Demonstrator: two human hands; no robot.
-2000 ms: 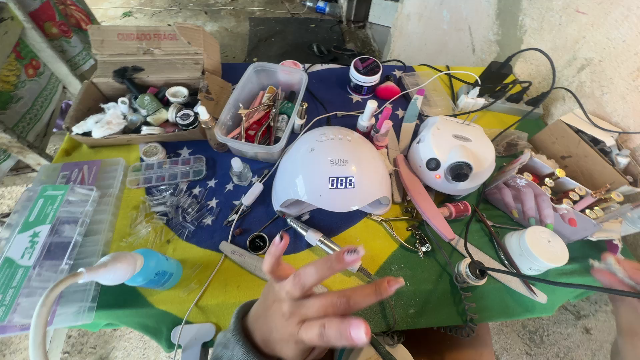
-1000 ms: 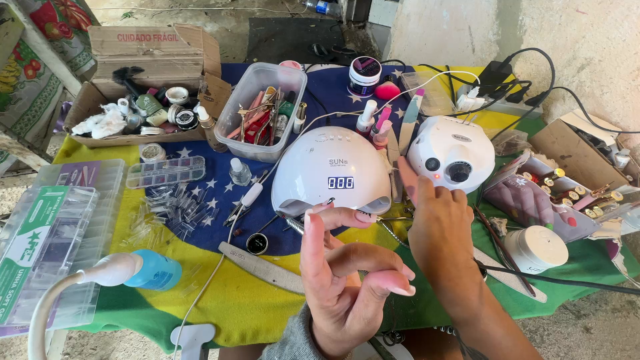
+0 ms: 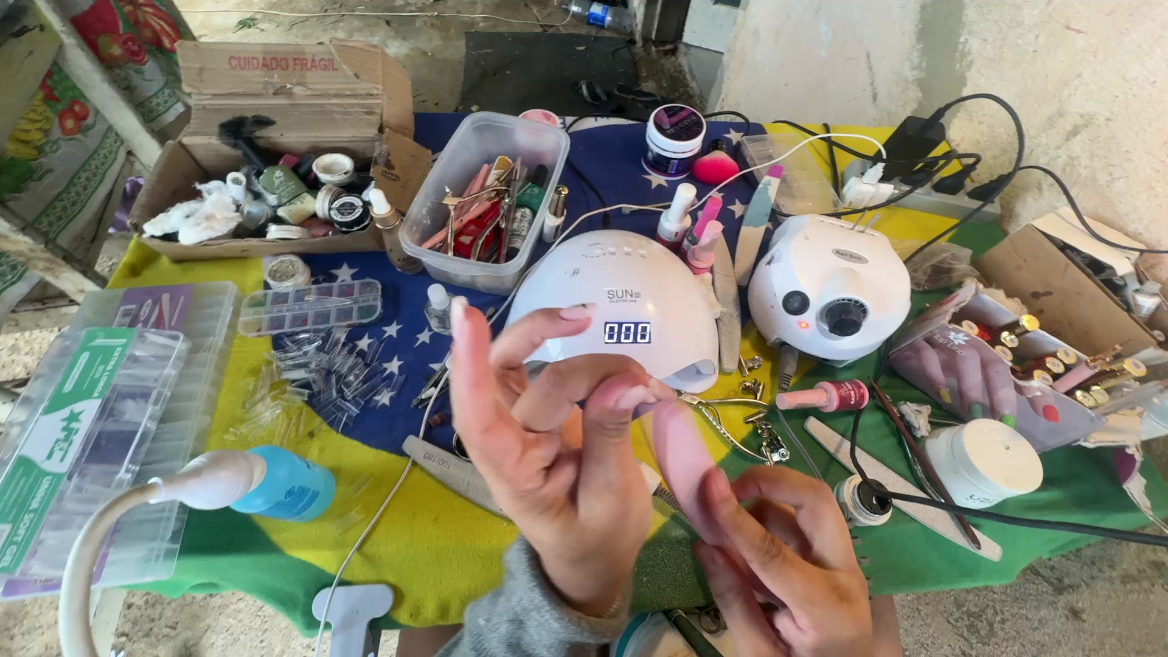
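Observation:
My left hand [image 3: 570, 456], in a grey sleeve, is raised palm up in front of the white nail lamp [image 3: 616, 297], with some fingers spread and others bent near the thumb. It holds nothing that I can see. Between thumb and fingers, my right hand [image 3: 794, 557] grips a pink nail file [image 3: 684, 452]. The upper end of the file is at the fingertips of my left hand; whether it touches a nail cannot be told. The lamp's display is lit. At its right stands a white nail drill unit [image 3: 829, 290] with a red light on.
Behind lie a cardboard box [image 3: 274, 66] of jars and a plastic tub [image 3: 486, 266] of tools. At left are clear tip cases [image 3: 196, 401] and a blue bottle [image 3: 287, 485]. Nail polish [image 3: 826, 395], a grey file [image 3: 903, 488], a white jar [image 3: 984, 461] and cables lie at right.
The right hand reached in beside the drill unit a second ago; it is now low at front right with the pink file, which lay beside the drill unit two seconds ago.

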